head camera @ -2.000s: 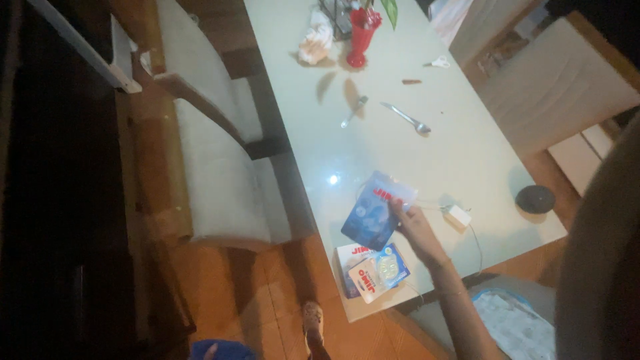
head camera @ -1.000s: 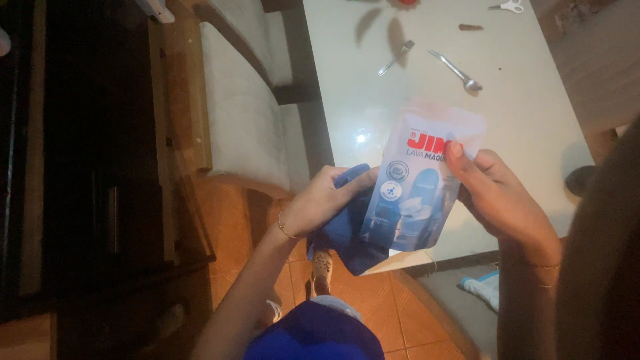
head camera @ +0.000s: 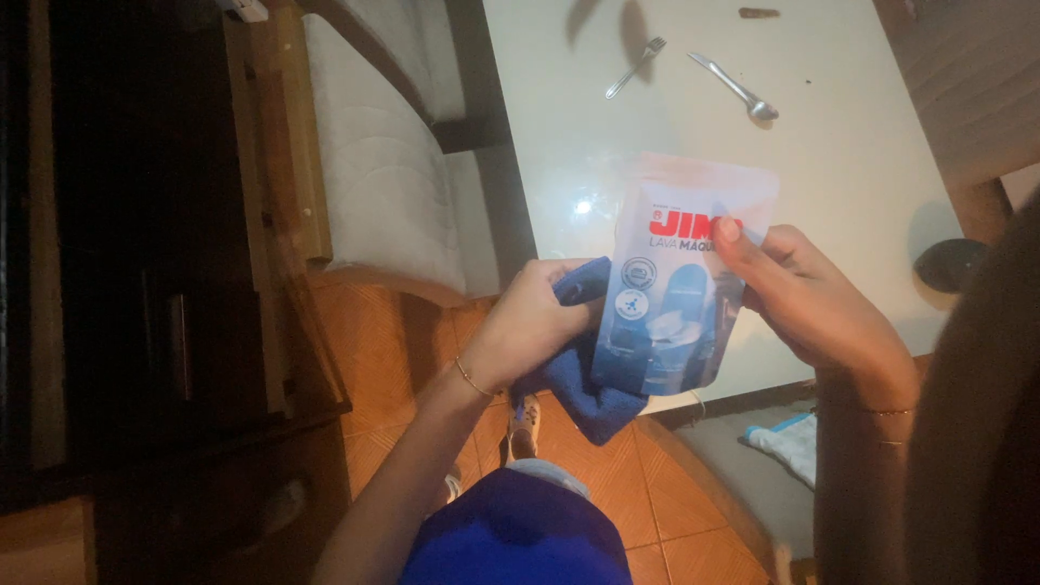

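Note:
My right hand [head camera: 804, 292] holds a blue and white Jimo pouch [head camera: 682, 284] by its right side, thumb on the printed front. The pouch is upright above the near end of the table. My left hand [head camera: 544, 317] grips a dark blue cloth [head camera: 585, 382], which hangs down just left of the pouch and partly behind it. The fingertips of my left hand are hidden by the cloth and the pouch.
On the white tabletop [head camera: 861, 162] lie a fork [head camera: 636, 68], a knife and a spoon [head camera: 760, 108] close together, and a small brown piece [head camera: 759, 13]. A dark round object [head camera: 951, 266] sits at the right. Padded chairs [head camera: 382, 162] flank the table; a white and blue cloth [head camera: 788, 447] lies on one.
My left hand has come into view with the blue cloth. The pouch, earlier over the table near other packets, is now held closer to me. The view has moved nearer the table's end.

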